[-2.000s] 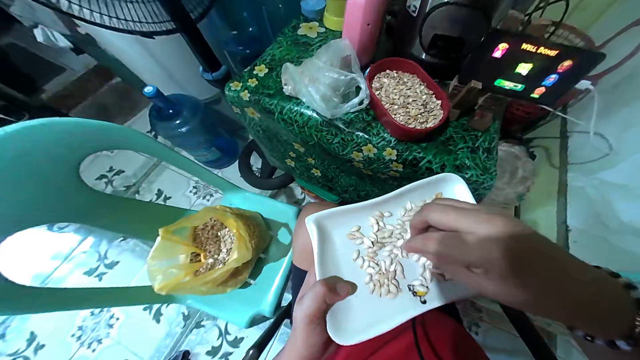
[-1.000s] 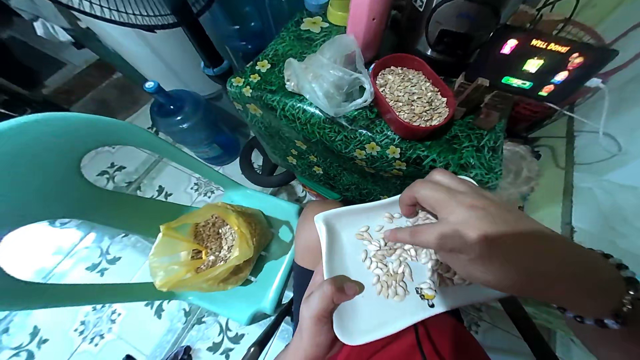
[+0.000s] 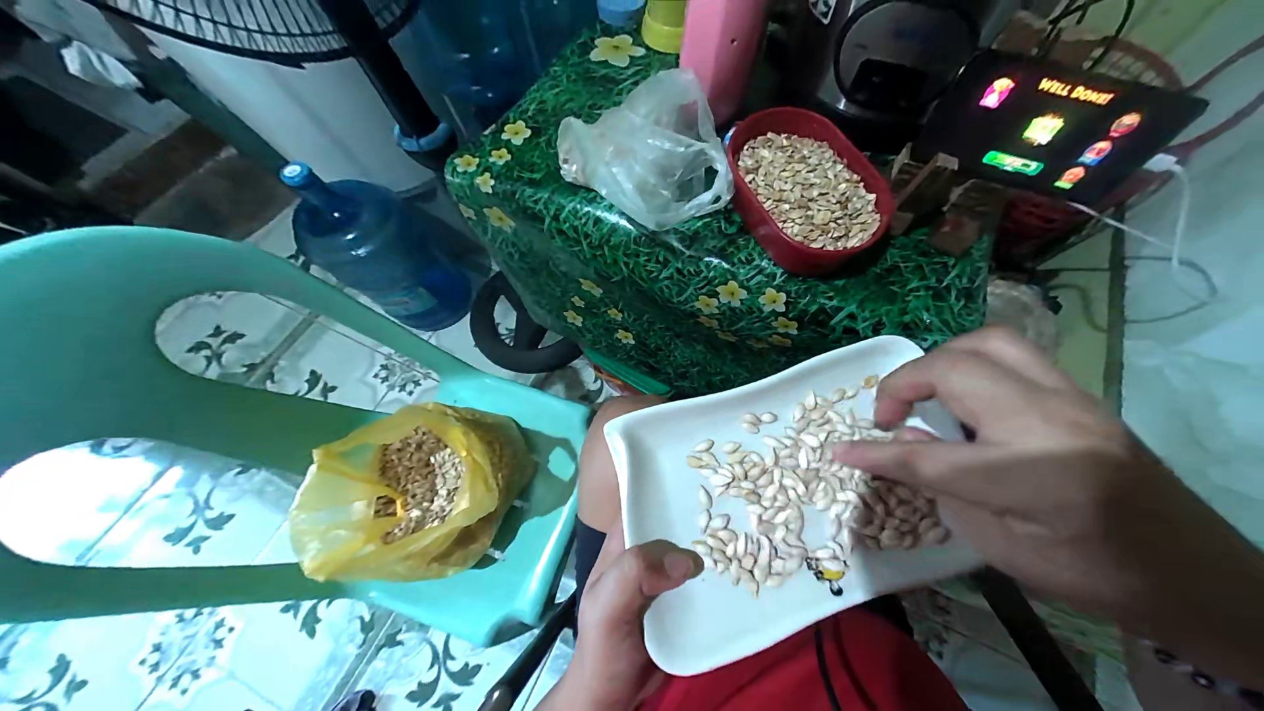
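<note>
A white rectangular plate with a small printed figure rests over my lap, tilted a little. My left hand grips its near left corner, thumb on the rim. Pale flat seeds lie spread across the middle of the plate, with a patch of darker seeds in the shade of my right hand. Over the plate's right part is my right hand, its thumb and forefinger a little apart above the seeds; whether a seed is between them cannot be told. A bracelet is on that wrist.
A yellow plastic bag of seeds or husks stands on a green plastic chair at left. On the grass-print tablecloth are a red bowl of seeds, a clear plastic bag and a lit tablet. A blue water jug lies behind.
My right hand has moved right from over the middle of the seeds, and more of them show, the darker patch included. My left hand still grips the plate.
</note>
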